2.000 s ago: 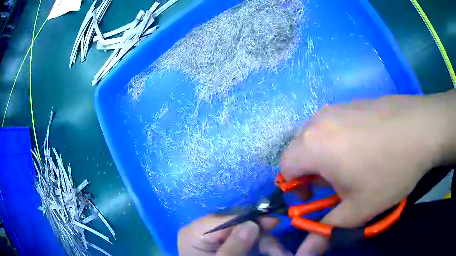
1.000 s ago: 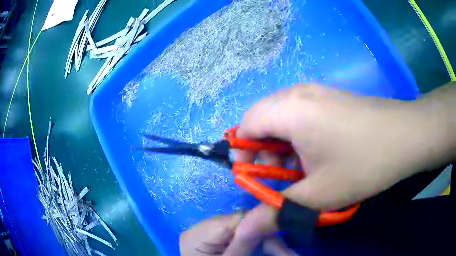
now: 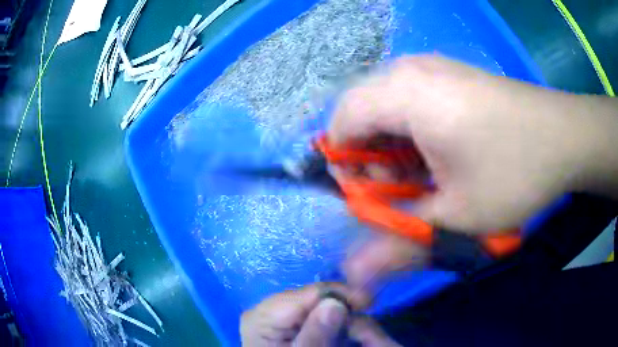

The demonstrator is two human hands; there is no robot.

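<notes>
The scissors (image 3: 383, 203) have orange loops, a black wrap and dark blades. My right hand (image 3: 447, 135) holds them over the blue tray (image 3: 152, 196), blades pointing left and blurred by motion. My left hand (image 3: 305, 318) is at the bottom edge, partly cut off. Its thumb and finger pinch a small dark end of a braided strip (image 3: 333, 296); the rest of the strip is hidden in the fingers. Fine silvery clippings (image 3: 291, 68) lie in a thick heap at the tray's far side, and a thinner scatter lies nearer my hands.
A loose pile of pale strips (image 3: 162, 61) lies beyond the tray at upper left, by a white sheet (image 3: 83, 19). A larger tangled pile (image 3: 95, 278) lies left of the tray, beside a darker blue bin (image 3: 30, 264). Yellow tape lines (image 3: 588, 47) cross the green bench.
The scissors moved from my left fingers up and left over the tray, then slightly farther up. Clippings near the middle of the tray have shifted. My left hand stays low.
</notes>
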